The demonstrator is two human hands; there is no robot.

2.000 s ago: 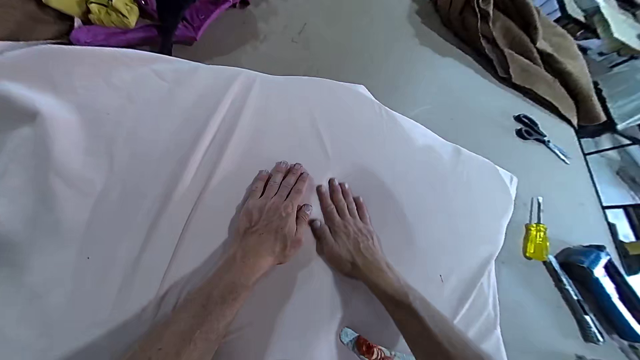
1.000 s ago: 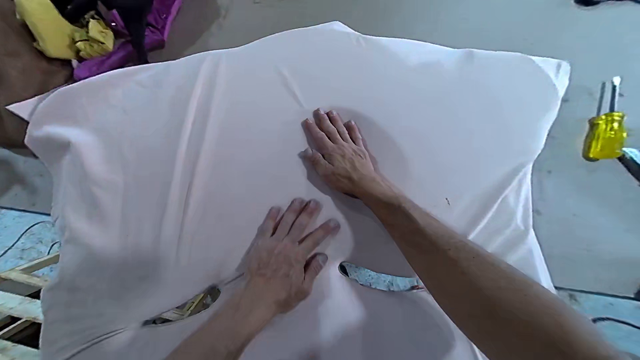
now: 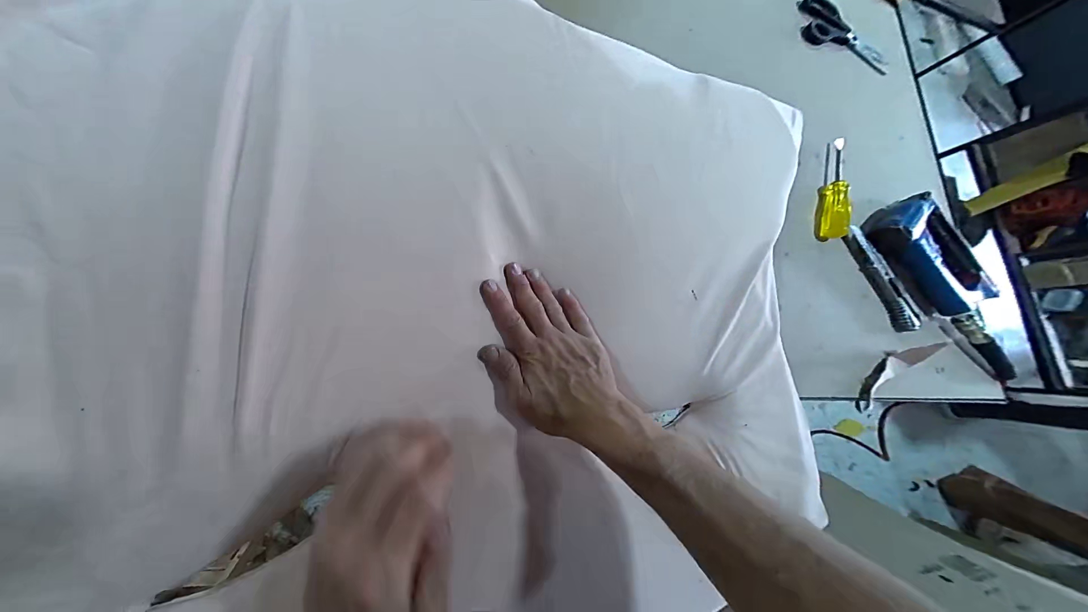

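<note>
A large pale pinkish-white fabric piece [image 3: 408,195] lies over the work table, with long creases at the left and pulled folds near its right edge. My right hand [image 3: 552,365] rests palm down on it, fingers apart and holding nothing. Lower and to the left is my left hand [image 3: 387,510], blurred, beside an opening in the fabric; its fingers look curled, and whether they hold cloth cannot be told. A smaller gap in the fabric shows just right of my right wrist.
Right of the fabric, on the grey tabletop [image 3: 892,365], lie black-handled scissors [image 3: 829,25], a yellow-handled screwdriver [image 3: 833,208] and a blue-and-black pneumatic stapler [image 3: 926,255]. Shelving with assorted items [image 3: 1045,204] stands beyond. A cardboard box [image 3: 952,561] is at the lower right.
My hands lay close together, then apart on the fabric, both with fingers spread. My left hand is now blurred, its fingers no longer flat. The view has shifted rightward since the middle frame.
</note>
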